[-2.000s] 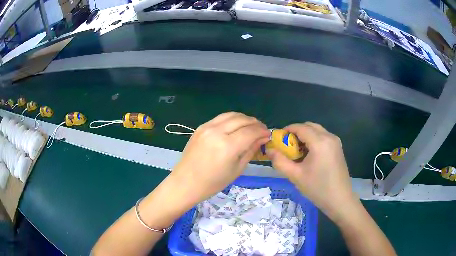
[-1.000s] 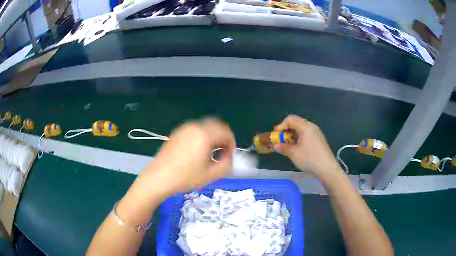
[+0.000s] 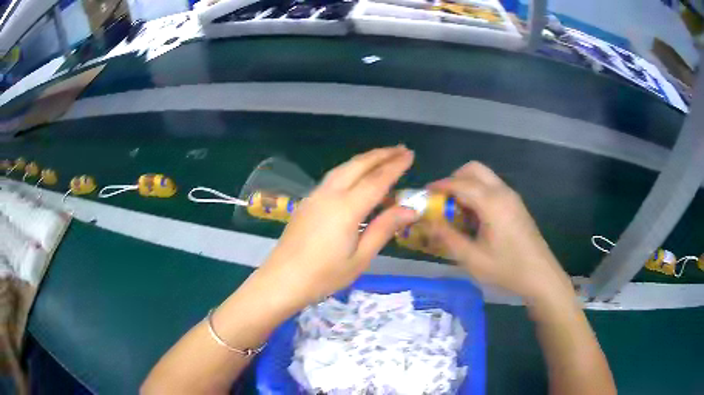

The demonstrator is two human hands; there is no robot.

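My right hand holds a yellow unit with a blue band above the conveyor belt. My left hand has its thumb at a white slip on that unit; its other fingers are raised and apart. Another yellow unit shows blurred just below the held one. A yellow unit with a white cord loop lies on the belt, partly hidden by my left hand. The blue basket below my hands holds a heap of white printed slips.
More yellow units lie in a row on the green belt. A slanting grey upright stands at right, with a unit beside it. White padded items are at left. White foam trays stand at the back.
The white slip, blurred near my left hand a second ago, now shows on the held unit. My hands have come together. Units left of them sit further right. Something patterned brown appears at lower left.
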